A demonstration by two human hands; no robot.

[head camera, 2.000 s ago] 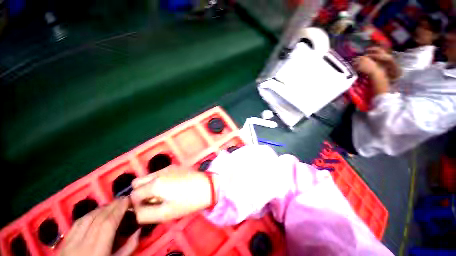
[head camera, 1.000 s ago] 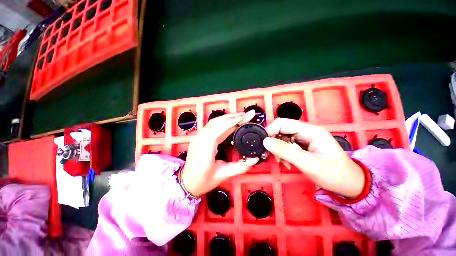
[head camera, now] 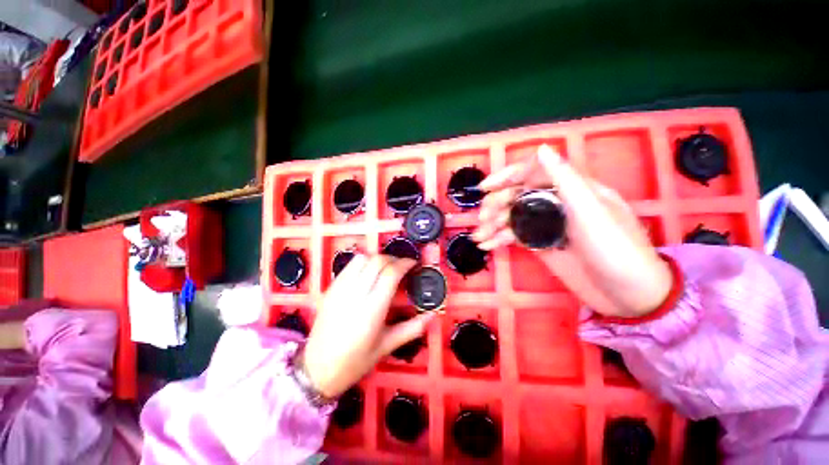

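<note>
The red foam tray (head camera: 545,352) lies in front of me, with black watch bodies in many pockets. My left hand (head camera: 356,325) is over the tray's middle, its fingertips and thumb around a watch body (head camera: 427,288) with its matt back up. Another watch body (head camera: 424,222) lies back up across the pocket walls, just above it and untouched. My right hand (head camera: 582,232) is raised over the upper right part and holds a watch body (head camera: 538,220) with its glossy dark face showing. No cloth can be made out in either hand.
A red holder (head camera: 205,245) with metal and white items stands at left on white sheets (head camera: 152,313). Another red tray (head camera: 173,84) is at upper left. A white and blue item (head camera: 778,216) is at right. A person's pink sleeve (head camera: 68,359) shows at lower left.
My hands have moved apart from the one back-up watch body they held together. The right moved up with a glossy-faced one; the left moved lower. A watch body now lies across the pocket walls.
</note>
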